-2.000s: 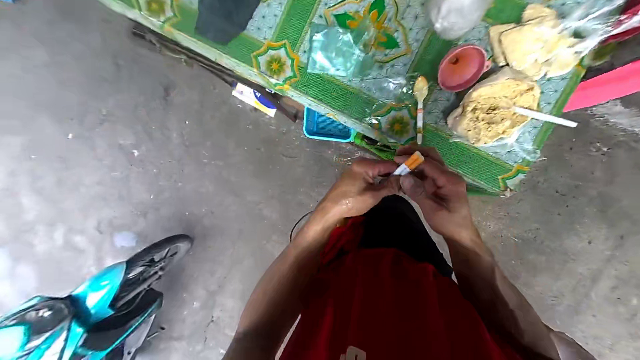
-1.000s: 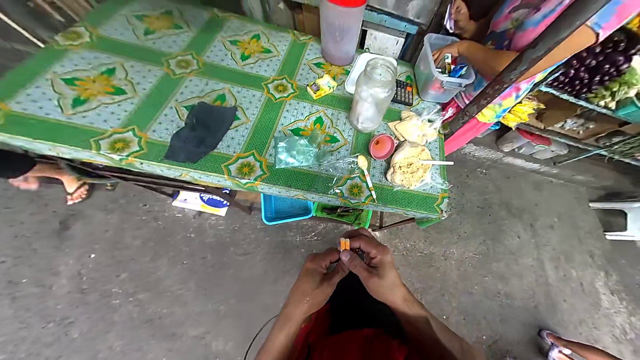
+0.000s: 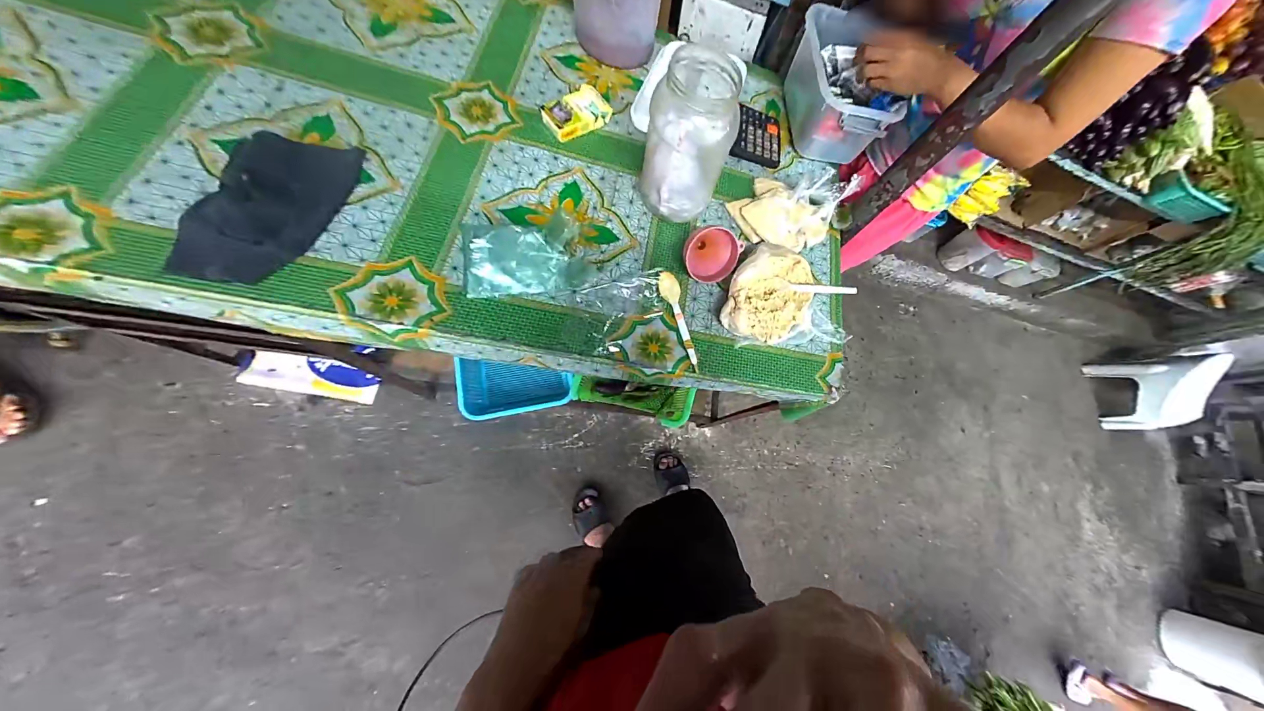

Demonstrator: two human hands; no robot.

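Both my hands are close to the camera over my lap, well short of the table. My left hand (image 3: 553, 602) is blurred beside my black shorts; its fingers cannot be made out. My right hand (image 3: 790, 657) is bent at the bottom edge, its back toward the camera, the fingers hidden. No cigarette shows. On the table (image 3: 425, 178) lie a bag of yellowish crumbly powder (image 3: 768, 301) with a white handle in it, a spoon (image 3: 676, 311), a pink cup (image 3: 712, 254), a clear plastic bag (image 3: 513, 259) and a glass jar (image 3: 693, 133).
A black cloth (image 3: 267, 207), a calculator (image 3: 756, 135) and a small yellow pack (image 3: 576, 112) are on the table. Another person's hand (image 3: 913, 67) reaches into a plastic bin (image 3: 829, 109). Blue (image 3: 513, 387) and green baskets sit below. A white plastic chair (image 3: 1160, 390) stands right.
Earlier my hands were together around orange-tipped cigarettes; now they are apart, nearer the camera, and the cigarettes are out of sight. The view has shifted widely.
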